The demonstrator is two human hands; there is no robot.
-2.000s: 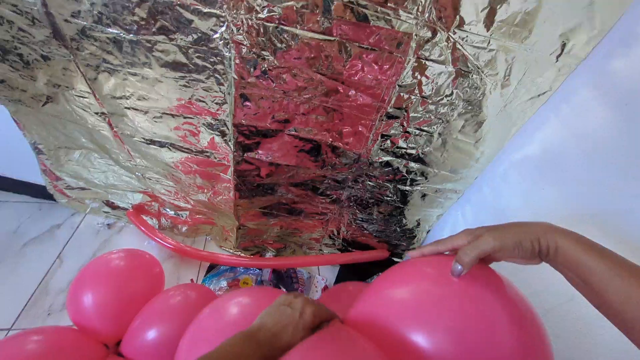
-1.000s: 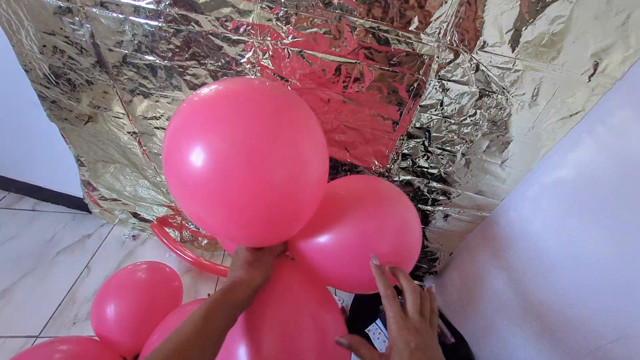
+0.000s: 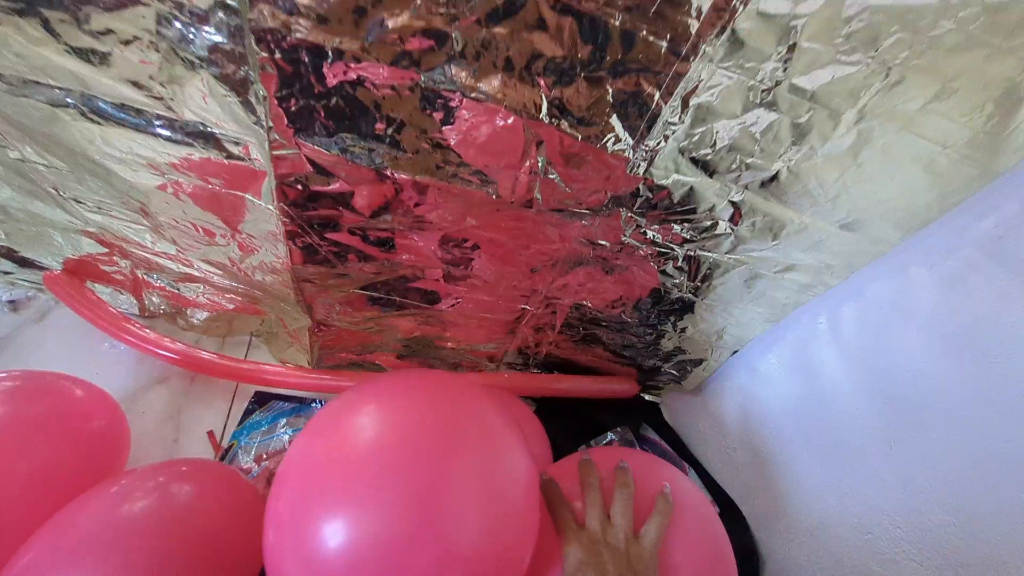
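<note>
My right hand rests with spread fingers on a round pink balloon at the bottom right. Just left of it, a large pink balloon fills the lower middle and overlaps another pink balloon behind it. My left hand does not show; the balloons or the frame's edge hide it. More pink balloons lie at the lower left, one round and one below it. Behind them a long, thin red modelling balloon curves along the foot of the foil sheet.
A crinkled gold metallic foil sheet hangs across the back. To the right stands a white wall. A black bag or cloth and clear plastic packets lie behind the balloons, over pale marble-look floor tiles.
The big balloon that stood high before the foil is now lower. My left hand, seen earlier at the balloons, has gone out of sight. My right hand now lies on a balloon.
</note>
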